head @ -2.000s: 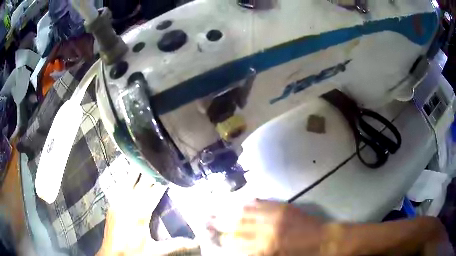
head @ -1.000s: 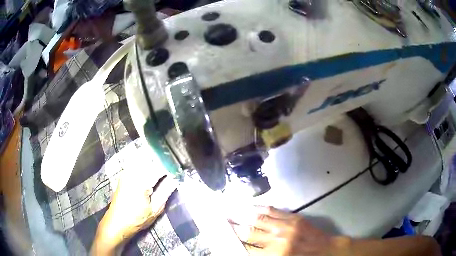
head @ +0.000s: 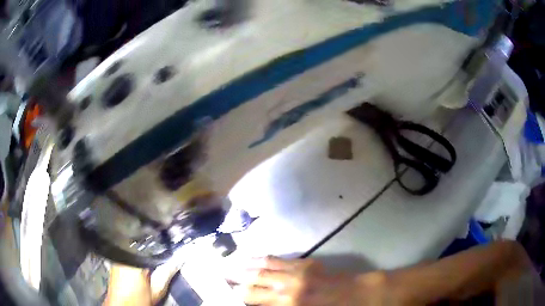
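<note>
Plaid shirt fabric (head: 184, 291) lies under the needle area at the bottom, partly washed out by lamp glare. My right hand (head: 281, 280) rests on the work just right of the presser foot (head: 224, 244), palm down; its fingertips are lost in the glare. My left hand (head: 128, 285) is at the bottom edge, mostly hidden behind the machine head's left end; its fingers do not show clearly. Whether either hand grips the cloth cannot be told. The needle is not visible.
The white sewing machine head (head: 251, 77) with a blue stripe fills the upper middle. Black shears (head: 412, 149) lie on the bed under the arm, beside a small brown patch (head: 340, 148). White scraps (head: 503, 206) hang at right over something blue. A white lamp piece (head: 36, 221) stands at far left.
The view has shifted and blurred, so the machine head appears further left and lower. My left hand, seen with its fingers on the plaid cloth one second ago, is now mostly hidden.
</note>
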